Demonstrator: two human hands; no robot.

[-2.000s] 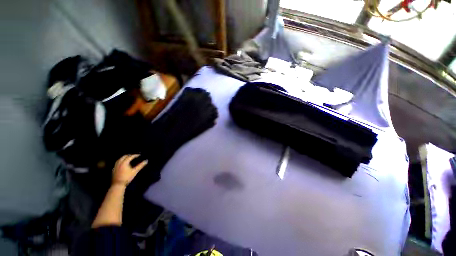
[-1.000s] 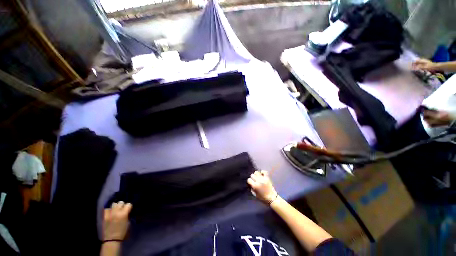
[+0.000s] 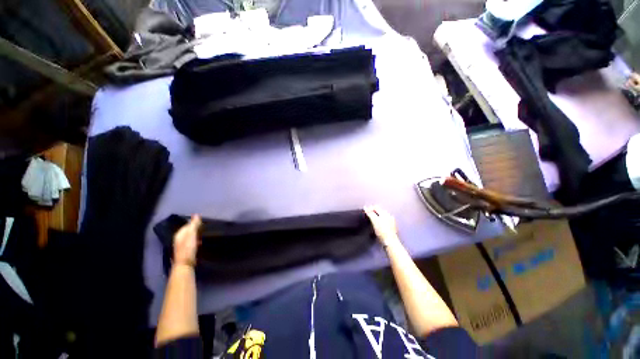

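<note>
A long black garment piece [image 3: 288, 242], possibly a sleeve, lies across the near edge of the lilac-covered table [image 3: 245, 186]. My left hand [image 3: 186, 240] holds its left end. My right hand [image 3: 380, 223] holds its upper right corner. The steam iron [image 3: 449, 205] sits at the table's right edge, untouched, its hose running right. A thick black stack [image 3: 274, 95] lies on the far side of the table. A pale strip [image 3: 297, 149] lies just in front of the stack.
Looser black layers [image 3: 123, 182] hang over the left table edge. Pale pieces [image 3: 263, 35] and grey cloth [image 3: 154, 52] lie behind the stack. A cardboard box [image 3: 516, 273] stands below at right. Another table [image 3: 575, 116] with black cloth and a person's hand [image 3: 632, 82] are at right.
Two seconds ago my left hand was at the left pile. Since one second ago the piece has been drawn out flatter and narrower between both hands, and the view has tilted down.
</note>
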